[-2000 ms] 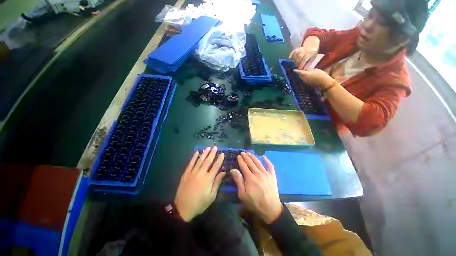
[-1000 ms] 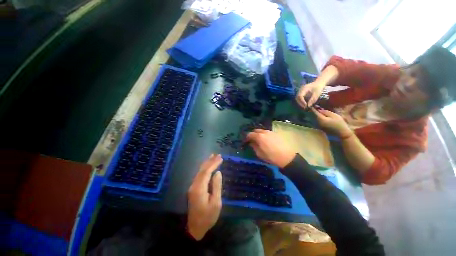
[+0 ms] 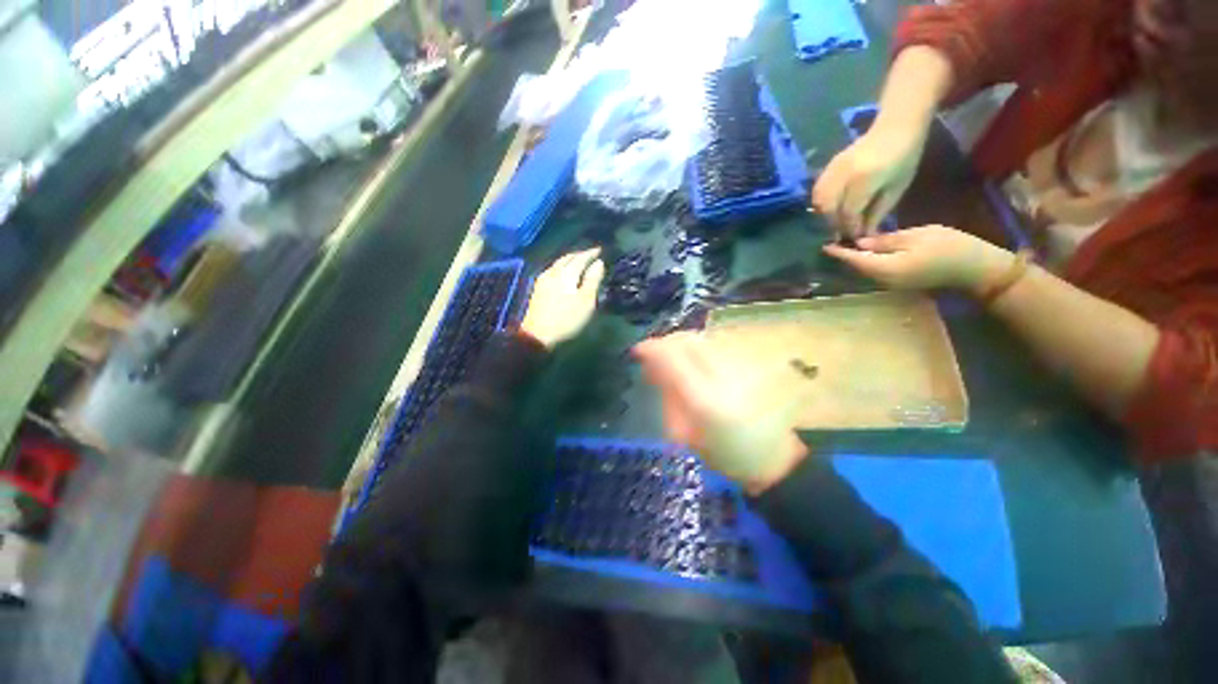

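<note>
The blue working tray [image 3: 788,568] lies in front of me, with rows of black parts [image 3: 628,508] over most of it and a bare strip at its right. My left hand [image 3: 564,297] is at the left edge of the heap of black housings [image 3: 644,283], fingers apart; whether it holds a part is unclear. My right hand [image 3: 715,408] is blurred, above the gap between the tray and the heap, beside the tan box [image 3: 855,361]. Its fingertips are too blurred to show a part. The tan box holds a small dark cluster.
A filled blue tray [image 3: 461,334] lies at the left, partly behind my left sleeve. Blue sheets [image 3: 534,181], a plastic bag [image 3: 641,147] and a filled tray stack [image 3: 741,147] lie beyond. A blue sheet [image 3: 942,521] is at right. A coworker's hands [image 3: 875,181] work right of the heap.
My left hand has moved from the working tray forward to the heap. My right hand has drawn back from the small parts towards me. The view has shifted, showing more of the conveyor side.
</note>
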